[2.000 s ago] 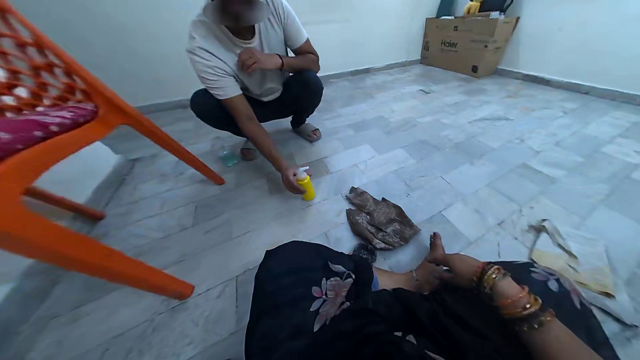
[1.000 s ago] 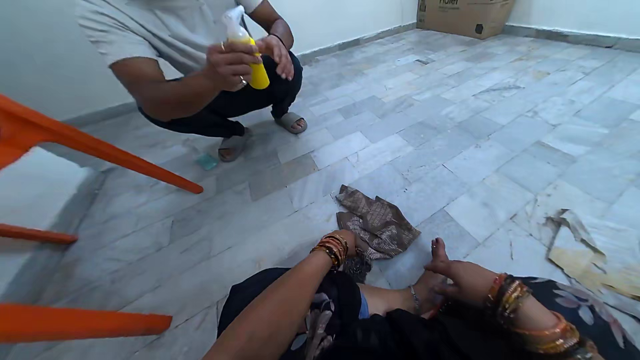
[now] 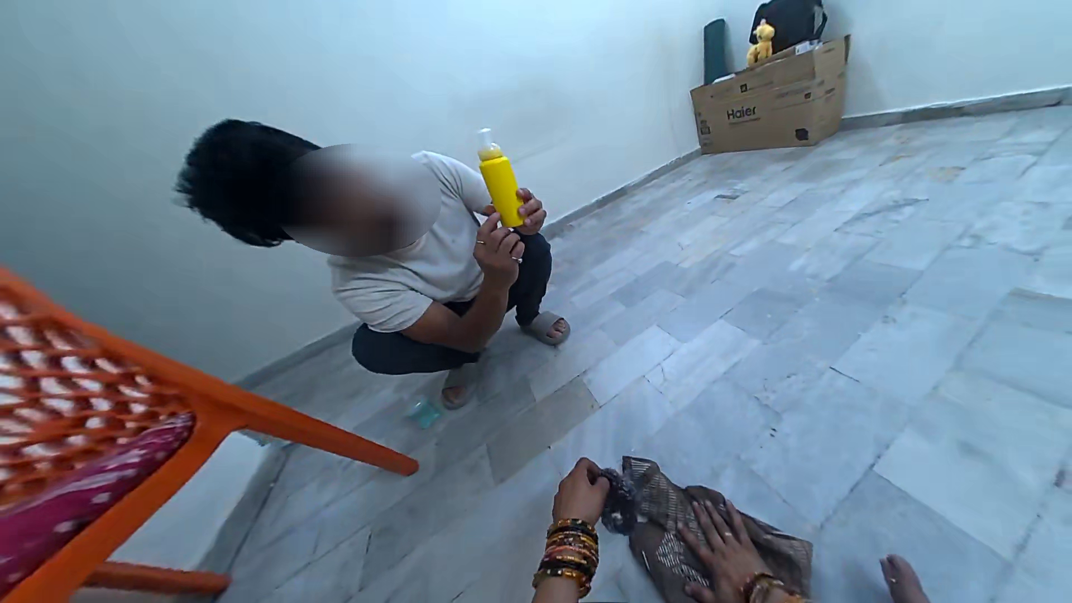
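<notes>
Near the bottom, my left hand point(image 3: 581, 492) has its fingers closed on a dark, shiny crumpled bundle point(image 3: 619, 501) at the left edge of a brown patterned cloth point(image 3: 670, 494). My right hand point(image 3: 722, 548) lies flat on that cloth with its fingers spread, holding nothing. Bangles circle both my wrists. A person squatting across from me holds a yellow bottle point(image 3: 502, 188) with a clear top upright in both hands, well away from my own hands.
An orange plastic chair point(image 3: 218, 410) with a maroon cushion point(image 3: 100, 494) stands at the left. A small teal item point(image 3: 424, 413) lies by the person's sandal point(image 3: 458, 388). A Haier cardboard box point(image 3: 770, 105) bearing a yellow toy point(image 3: 761, 43) stands by the back wall. My toes show at the lower right.
Both my hands are now at the cloth; one second ago the right was near my foot. The person has lifted the yellow bottle from near the floor. The view has shifted.
</notes>
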